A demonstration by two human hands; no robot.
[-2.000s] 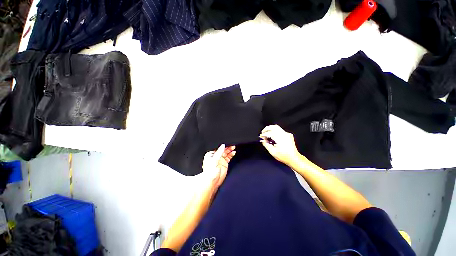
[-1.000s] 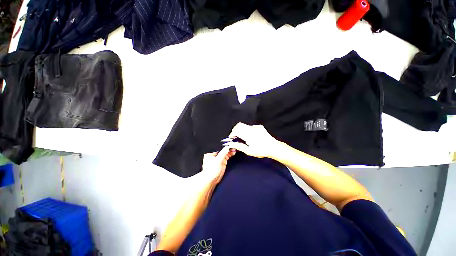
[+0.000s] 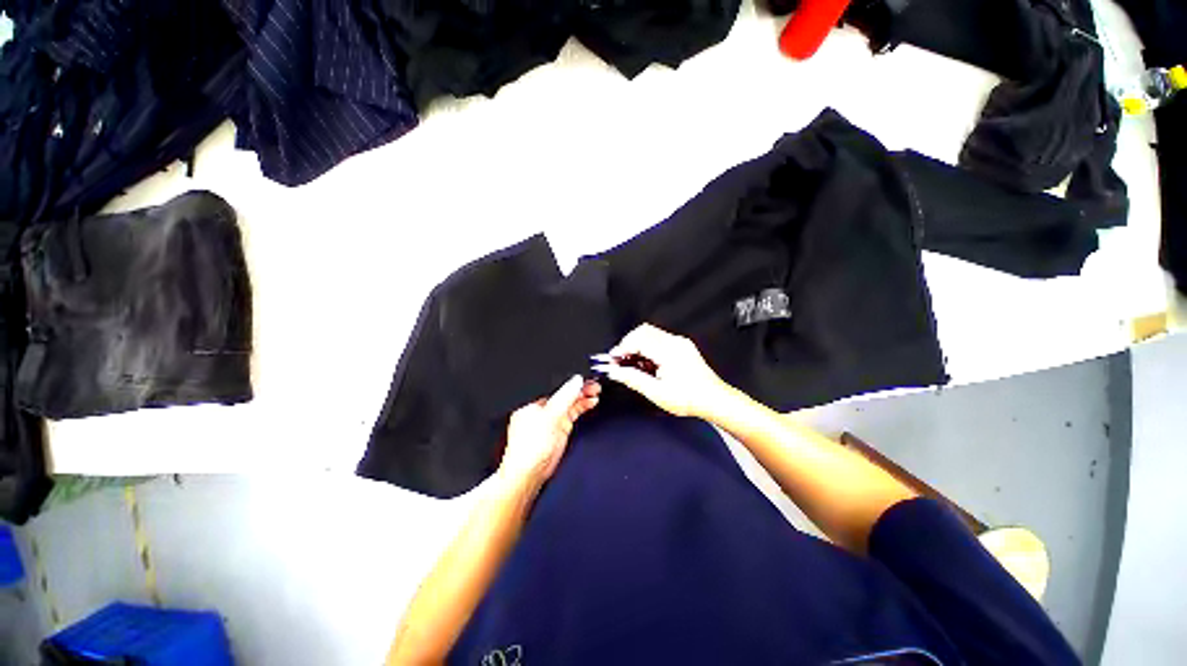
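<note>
A black jacket lies spread on the white table in front of me, with a small grey-white patch on it. One sleeve stretches to the left. My left hand pinches the sleeve's near edge between thumb and fingers. My right hand is closed around small thread snips, whose short blades point left, just above the left fingertips. The handle is mostly hidden in the fist. Any loose thread is too small to tell.
A red thread cone lies at the table's far edge. Navy pinstriped garments and faded black denim are at left, more black garments at far right. A blue bin and round stool stand below the table.
The view has turned to the right. My right hand came left to my left hand with the snips, then drew back slightly. The jacket stays spread in the same layout.
</note>
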